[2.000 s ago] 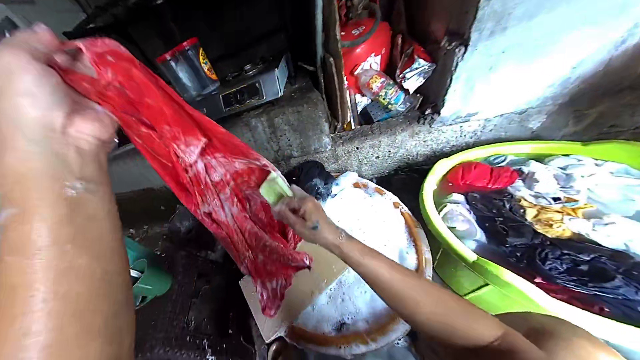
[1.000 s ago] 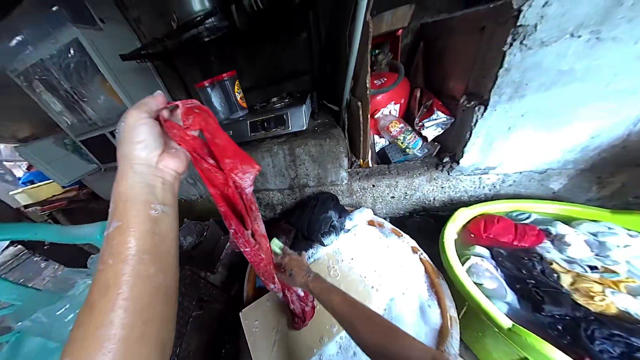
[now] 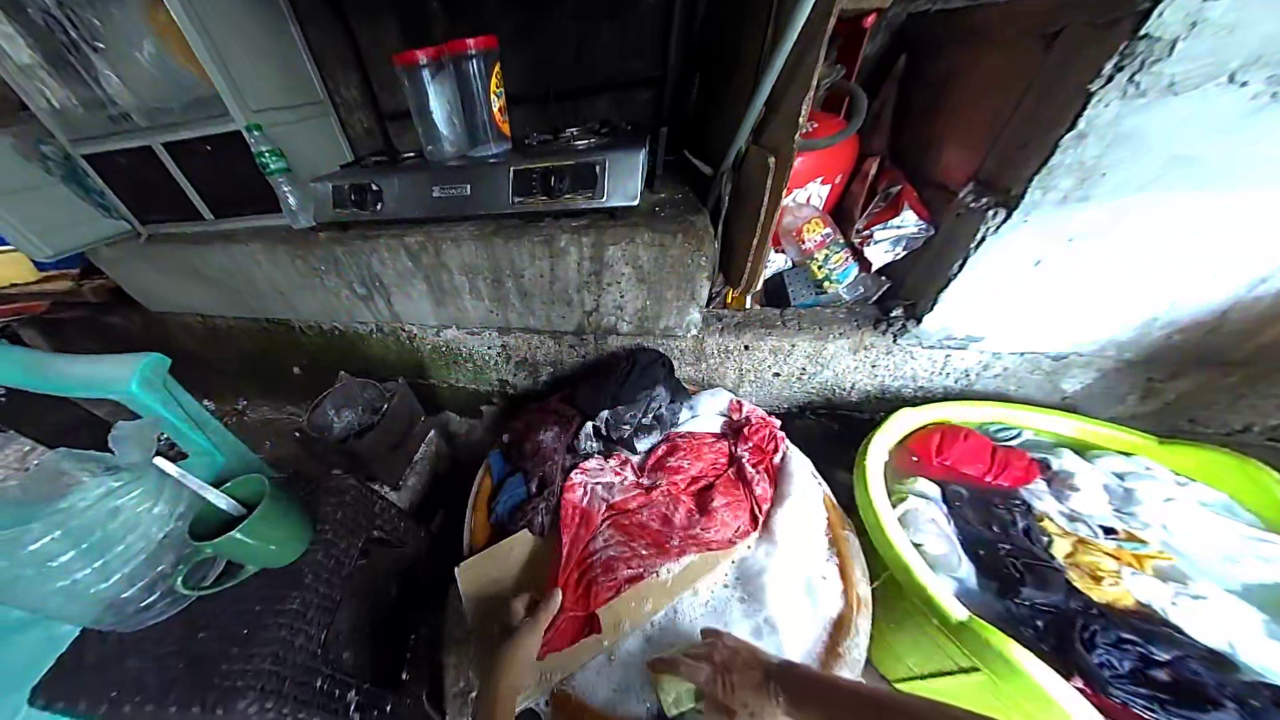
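A wet, soapy red cloth (image 3: 665, 495) lies spread over a flat board (image 3: 640, 610) in a round basin of suds (image 3: 850, 600). My left hand (image 3: 525, 640) is at the board beside the cloth's lower left corner; its fingers are partly hidden, and whether it grips the board or the cloth does not show. Below the cloth, over the suds, my right hand (image 3: 720, 670) has a pale green bar of soap (image 3: 677, 692) under its fingers. Dark wet clothes (image 3: 625, 400) are heaped at the basin's back edge.
A lime green tub (image 3: 905, 560) of soaking clothes stands at the right. At the left are a green mug (image 3: 262, 525) with a white handle in it and a teal plastic chair (image 3: 130, 385). A gas stove (image 3: 480, 185) sits on a concrete ledge behind; a red gas cylinder (image 3: 822, 165) is in a recess.
The red cloth, held up by my left hand before, now lies on the board. My left hand has come down to the board, and my right hand is lower, nearer the basin's front.
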